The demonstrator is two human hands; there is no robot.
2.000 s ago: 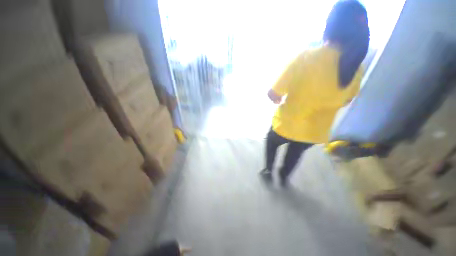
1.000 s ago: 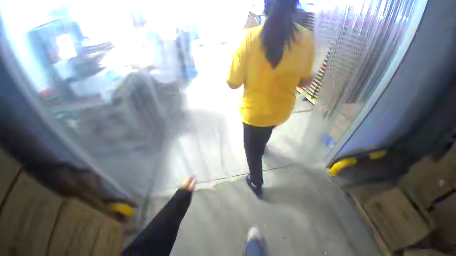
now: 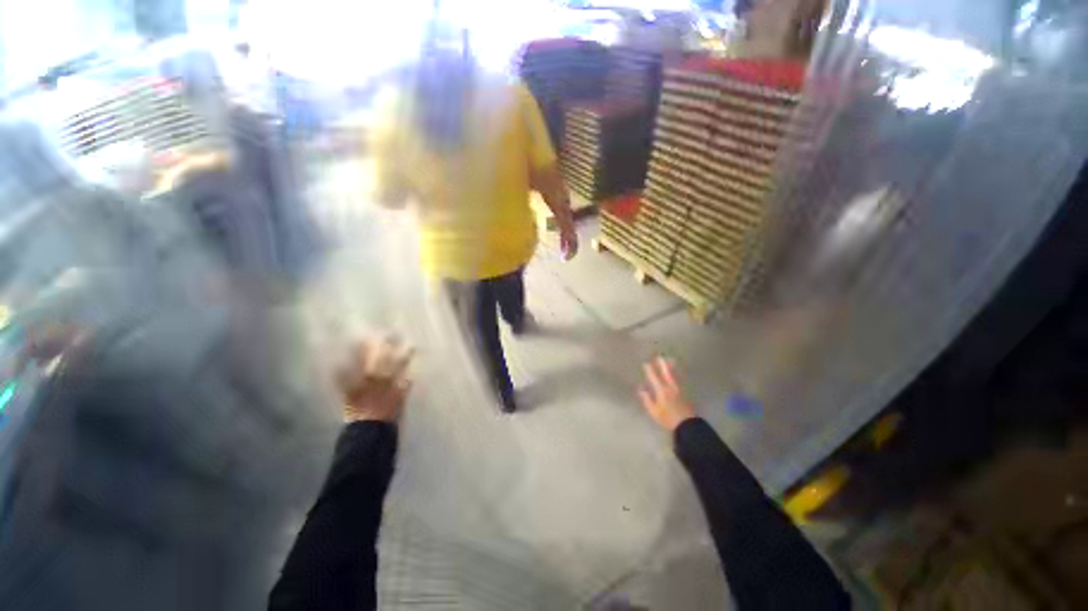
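My left hand (image 3: pixel 377 380) is raised in front of me at the lower left, blurred, its fingers apart and holding nothing. My right hand (image 3: pixel 665 393) is raised at the lower right, fingers apart and empty. Both arms are in black sleeves. Clear plastic strips of a doorway curtain (image 3: pixel 823 179) hang beyond my right hand, and blurred clear strips also show at the left. I cannot tell whether either hand touches the strips.
A person in a yellow top (image 3: pixel 477 191) walks ahead, facing away. Stacked trays with red tops (image 3: pixel 722 167) stand on a wooden pallet (image 3: pixel 668 284) at the right. Blurred stacks (image 3: pixel 137 119) stand at the left. A yellow guard (image 3: pixel 818 492) lies low right on the grey floor (image 3: pixel 537 466).
My right hand has come into view and my left hand is raised further forward. The doorway is closer around me, the person has moved ahead, and the stacked trays now show more clearly.
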